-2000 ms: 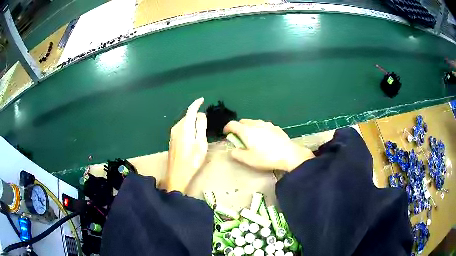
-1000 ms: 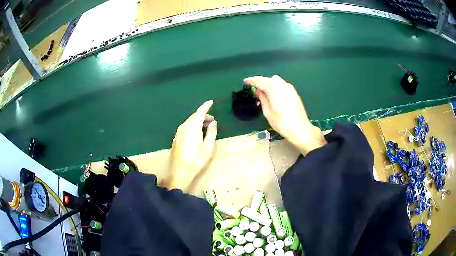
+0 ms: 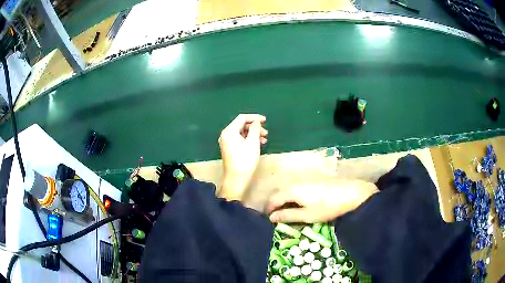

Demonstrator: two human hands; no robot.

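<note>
My left hand (image 3: 241, 153) is raised over the near edge of the green belt, its fingers loosely curled with a gap inside and nothing visible in it. My right hand (image 3: 321, 200) lies low over the cardboard-covered bench edge, fingers pointing left, just above the pile of green battery cells (image 3: 310, 255). It is blurred, and its fingertips show no clear object. A black housing with a green cell and a bit of red wire (image 3: 349, 114) sits on the belt to the right of my left hand, touched by neither hand.
The green belt (image 3: 210, 105) carries a dark housing (image 3: 96, 143) at left and a cell-fitted housing (image 3: 492, 108) at far right. Black housings (image 3: 145, 193) cluster by my left sleeve. A white box with a pressure gauge (image 3: 78, 197) stands at left. Blue wired components (image 3: 476, 204) lie at right.
My right hand has let go of the housing and drawn back to the cell pile. The fitted housing is now farther right. My left hand's fingers have curled. The view has shifted left.
</note>
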